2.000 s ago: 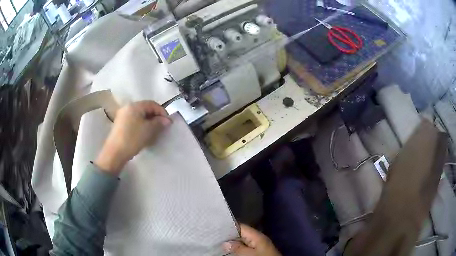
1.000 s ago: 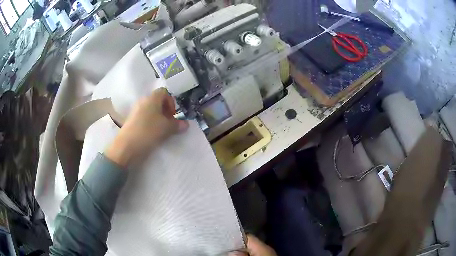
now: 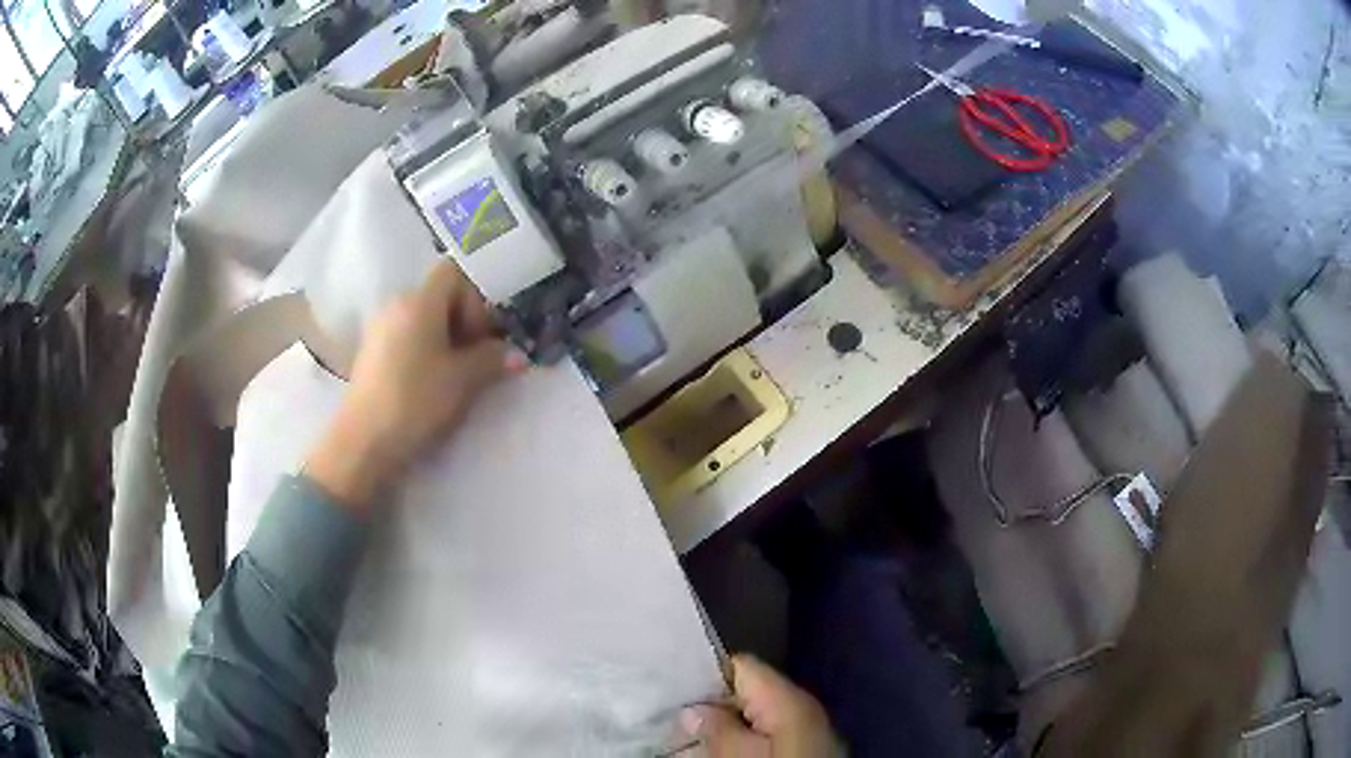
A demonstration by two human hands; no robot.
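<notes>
A large pale garment panel (image 3: 504,548) lies over the machine's left front and hangs towards me, its long right edge running down from the presser foot area. My left hand (image 3: 422,370) is on the panel's upper end, close below the head of the overlock machine (image 3: 482,222); its fingertips are by the needle area, which they partly hide. My right hand (image 3: 763,718) is at the bottom edge of the picture, partly cut off, and pinches the panel's right edge between thumb and fingers.
A yellow-cream tray frame (image 3: 726,422) is right of the panel. Red-handled scissors (image 3: 1015,129) and a dark flat pouch (image 3: 922,148) lie on the blue mat. Tied bundles (image 3: 1022,578) and a brown cloth piece (image 3: 1222,563) are at right. Folded cloth (image 3: 245,252) spreads left.
My left hand has moved up to the needle area from lower on the panel. The panel's upper end now reaches the machine's foot and covers the silvery plate. My right hand still holds the edge.
</notes>
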